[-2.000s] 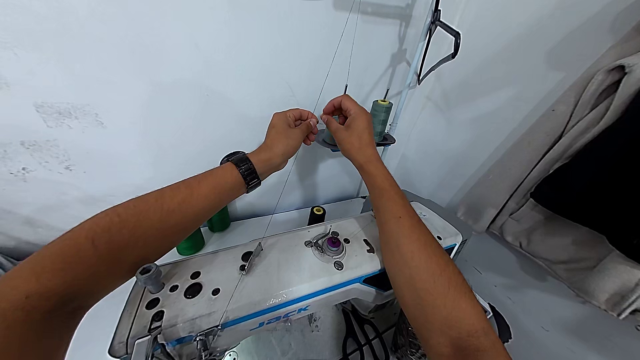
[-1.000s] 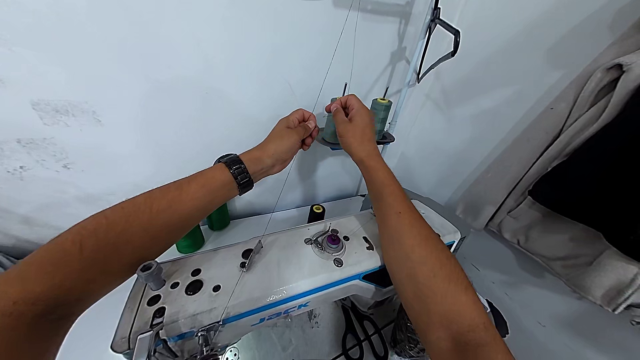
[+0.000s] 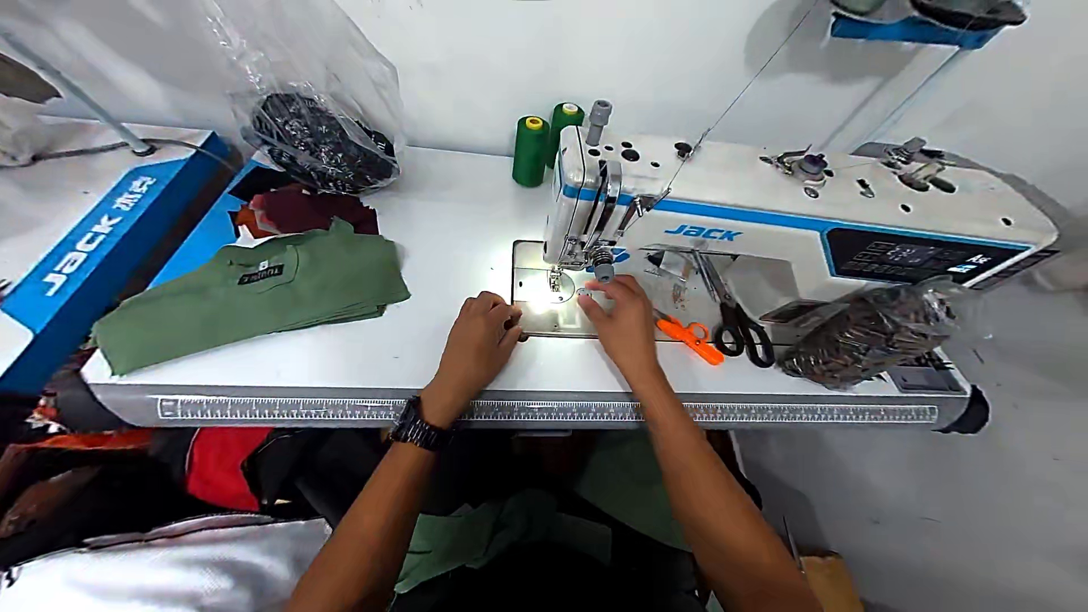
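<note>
A white and blue sewing machine (image 3: pixel 739 212) stands on the table, its lamp lighting the needle plate (image 3: pixel 544 314). My left hand (image 3: pixel 483 336) rests at the left front corner of that plate, fingers curled; whether they hold anything is unclear. Just right of the presser foot (image 3: pixel 555 280), my right hand (image 3: pixel 625 319) has thumb and forefinger close together near a small pale round thing (image 3: pixel 585 292); a grip on it cannot be made out. A thread (image 3: pixel 748 81) runs down to the machine head from the upper right.
Orange thread snips (image 3: pixel 690 338), black-handled scissors (image 3: pixel 741 331) and a plastic bag of dark pieces (image 3: pixel 867 336) lie right of my right hand. Folded green fabric (image 3: pixel 263 289) lies left. Green thread cones (image 3: pixel 531 153) stand behind the machine head. A measuring tape (image 3: pixel 544 410) runs along the table's front edge.
The view has swung down and left. Both hands have come down from the thread cones by the wall to the needle plate, and are now farther apart.
</note>
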